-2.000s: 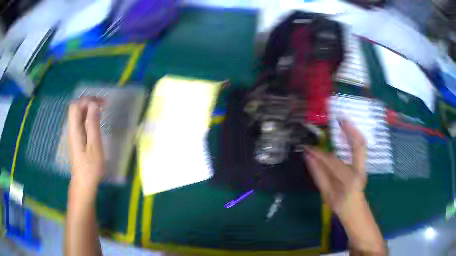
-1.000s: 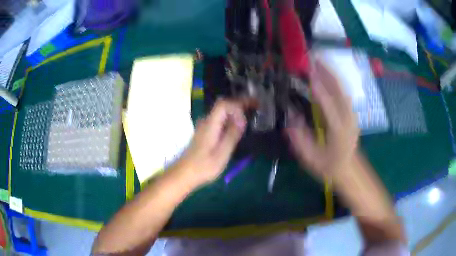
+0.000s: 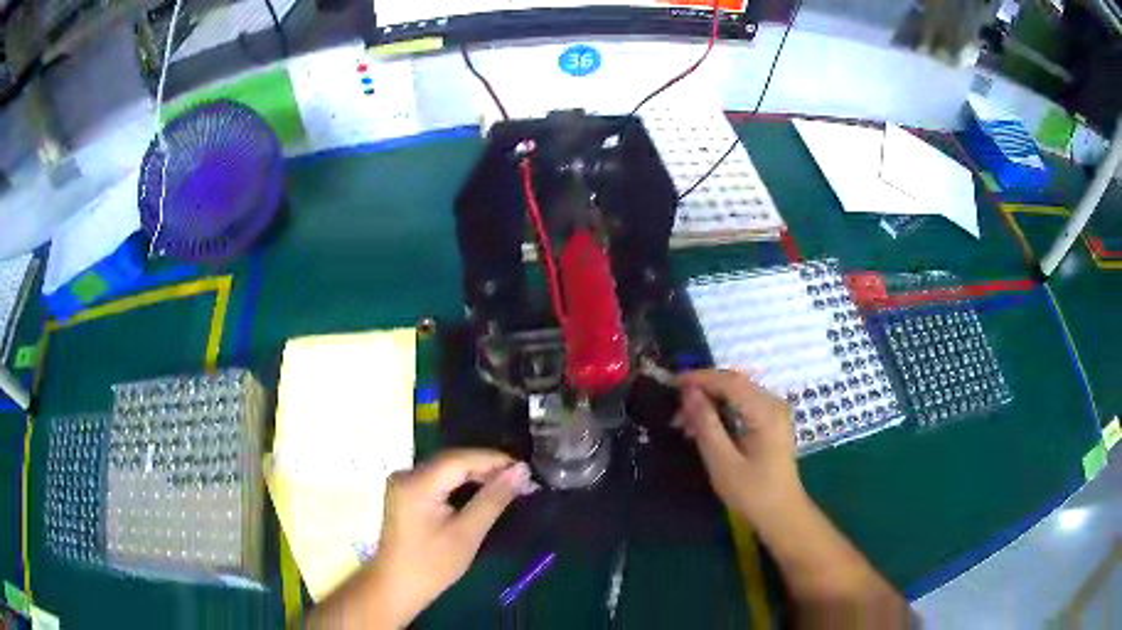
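The test fixture (image 3: 566,185) stands in front of me, its red lever (image 3: 593,314) pointing down towards me over the round metal base (image 3: 570,458). My left hand (image 3: 437,523) is at the left of the base, thumb and finger pinched together. Something small and pale shows at the fingertips; I cannot tell if it is a held part. My right hand (image 3: 751,449) is right of the fixture, its fingers closed on a thin silvery probe or tweezers (image 3: 662,374) whose tip points at the fixture's side.
A part-filled left tray stack (image 3: 185,474) and yellow sheet (image 3: 345,443) lie left. The right tray (image 3: 800,345) and dark-dotted blister tray (image 3: 945,363) lie right. A purple pen (image 3: 529,578) and silvery pen (image 3: 616,581) lie in front. Behind are a rear tray (image 3: 714,172) and purple basket (image 3: 215,179).
My left hand has moved from the left tray stack to the fixture base. My right hand has stayed right of the fixture. The view has tilted up and shows the monitor edge.
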